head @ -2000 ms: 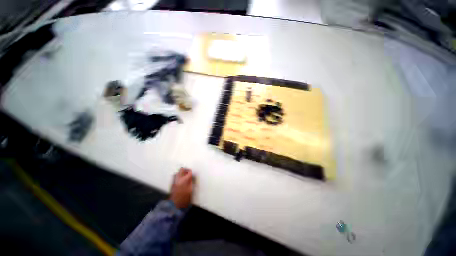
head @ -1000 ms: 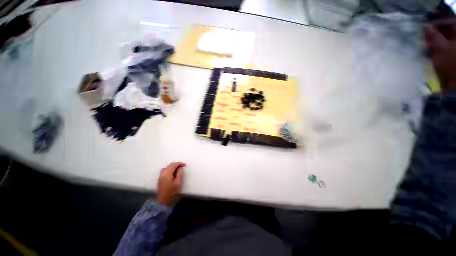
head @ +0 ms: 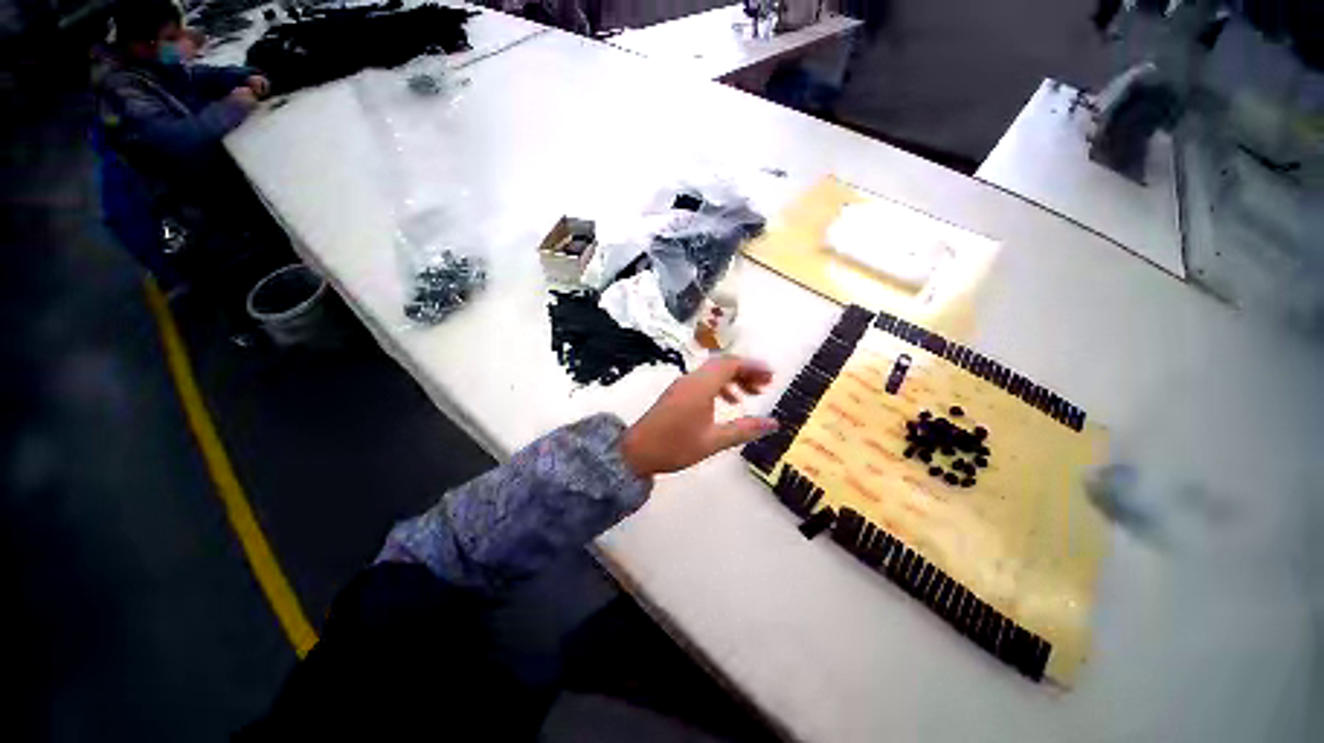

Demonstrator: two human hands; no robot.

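Note:
My left hand (head: 694, 418) is over the table near the yellow board's left corner, fingers apart and holding nothing. The yellow board (head: 871, 450) with red-orange print lies on the white table. Rows of short black strips (head: 944, 592) line three of its edges. Small black lumps (head: 947, 446) are piled on the board. A black sample strap (head: 899, 373) with a pale spot lies above them. A blurred, clear, greyish thing (head: 1125, 497) is at the board's right edge. My right hand is not in view.
Loose black strips (head: 598, 343), a glue bottle (head: 714, 322), a small open box (head: 568, 250) and dark material in plastic (head: 700, 247) are left of the board. A clear bag of small parts (head: 443, 283) lies farther left. A second yellow sheet (head: 791, 230) is behind. A person (head: 167, 109) sits far left.
The view has swung left, showing the person and floor. My left hand has moved from the front edge toward the board and its fingers have spread. My right arm and the raised clear bag have left view.

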